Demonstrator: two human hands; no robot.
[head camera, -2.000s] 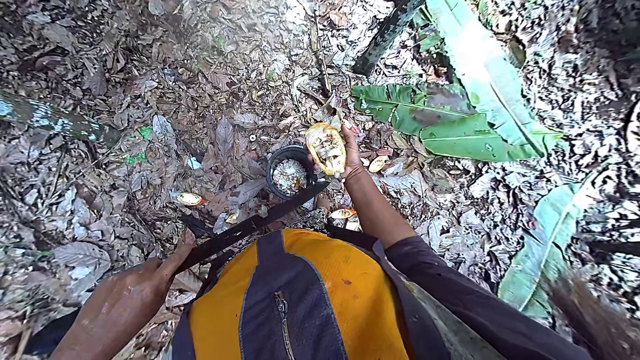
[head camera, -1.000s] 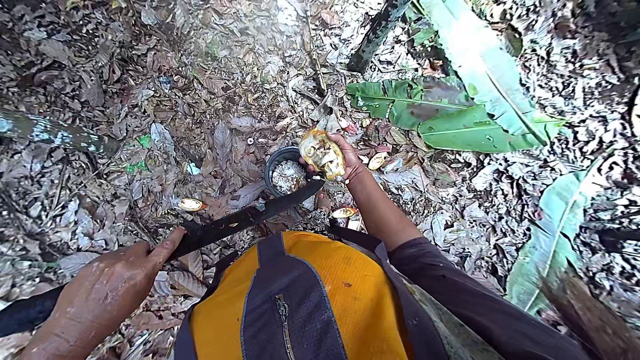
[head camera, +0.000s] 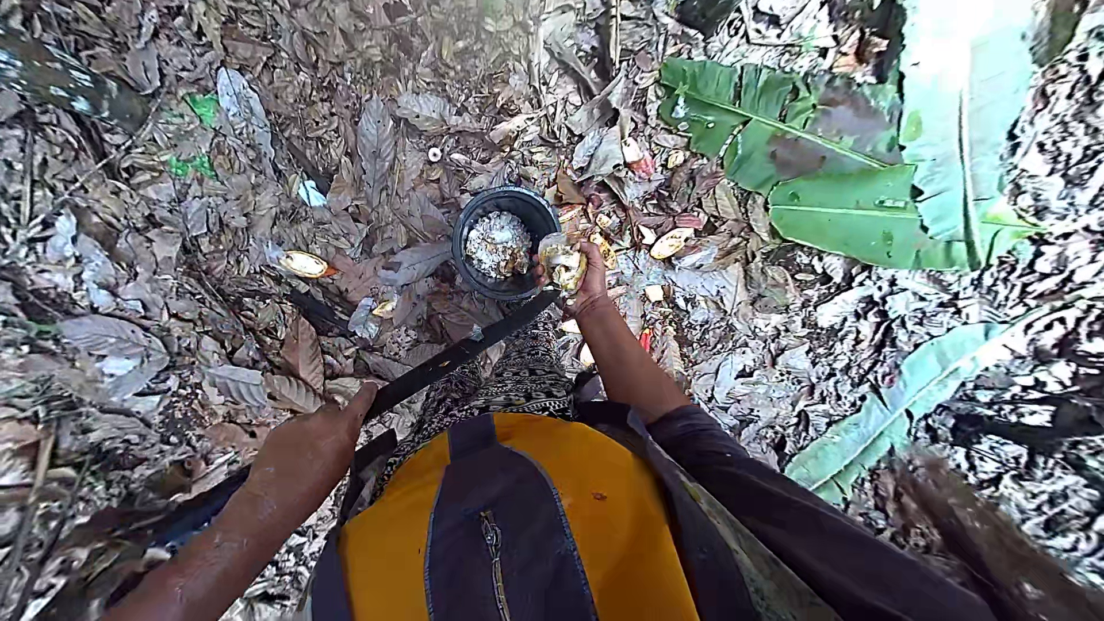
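Observation:
My left hand (head camera: 323, 431) is closed around the handle end of a machete (head camera: 457, 354), its dark blade slanting up to the right. The blade's tip lies just below the opened cocoa pod (head camera: 565, 261) that my right hand (head camera: 592, 280) holds. Pale pulp shows on the pod. Right beside it, on the left, stands a black bucket (head camera: 466, 267), partly filled with whitish, pulp-covered cocoa beans (head camera: 498, 245). My fingers partly hide the pod.
Pieces of cocoa husk (head camera: 671, 243) lie right of the bucket, and another husk piece (head camera: 306, 264) lies to its left. Large green banana leaves (head camera: 845, 211) rest at the upper right. Dry leaf litter (head camera: 302, 354) covers the ground. A yellow and grey bag (head camera: 604, 517) is against my front.
My right hand has moved the pod down and closer to the bucket's right rim. The machete stays in my left hand, its tip still near the pod.

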